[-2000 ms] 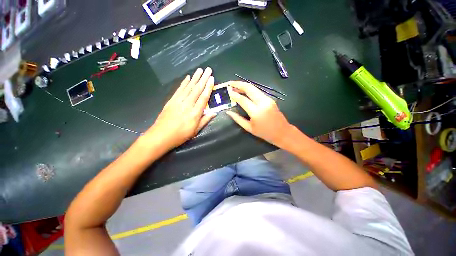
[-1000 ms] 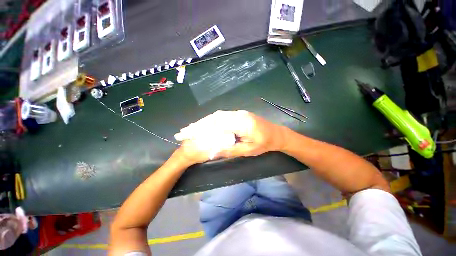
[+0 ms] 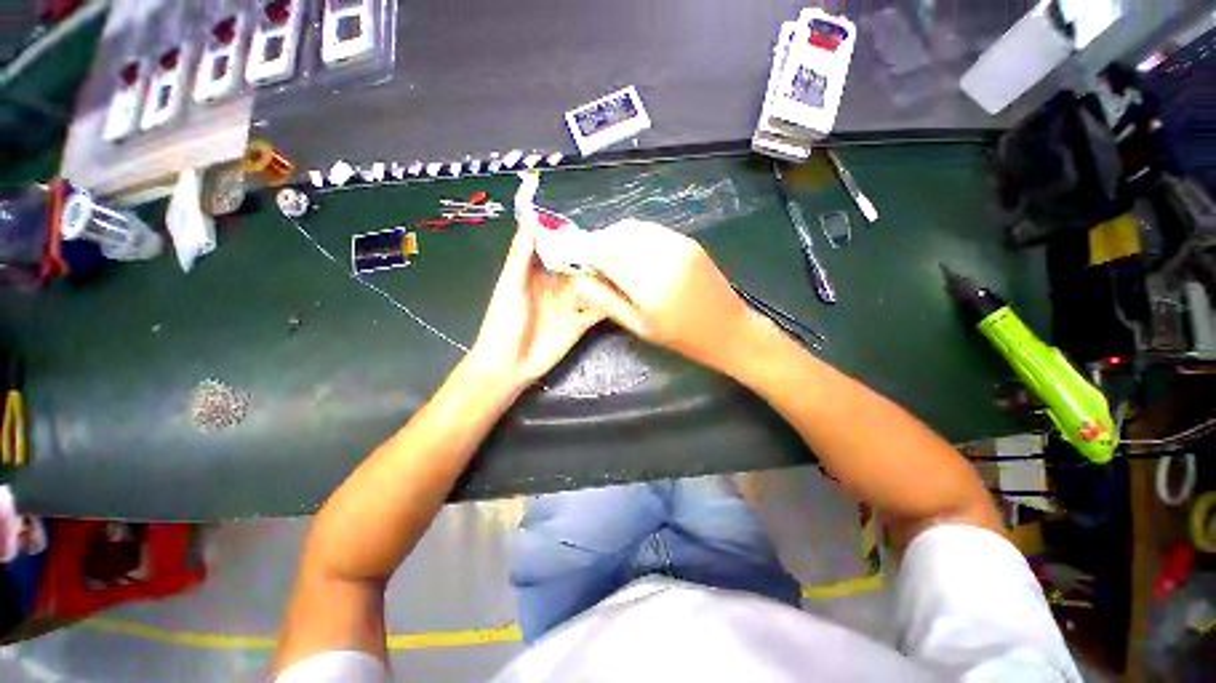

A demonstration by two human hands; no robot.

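A white phone board (image 3: 562, 242) with a red or pink patch at its upper end is held above the green mat, in front of me. My left hand (image 3: 528, 310) is closed around its left side and underside. My right hand (image 3: 663, 283) covers its right and lower part, and both hands touch each other. The lower part of the board and most fingertips are hidden. Tweezers (image 3: 783, 318) lie on the mat just right of my right hand, partly covered by it.
A display module (image 3: 383, 251), red-handled bits (image 3: 467, 210) and a screw heap (image 3: 218, 404) lie left. Clear film (image 3: 654, 204) is beyond my hands. A pen-like tool (image 3: 808, 254) and green electric screwdriver (image 3: 1047, 378) lie right. Stacked white phones (image 3: 807, 83) stand at the back.
The phone part was first flat on the mat with its dark screen up, then covered by both hands. Now it is raised and its red-ended side shows. The camera view has shifted.
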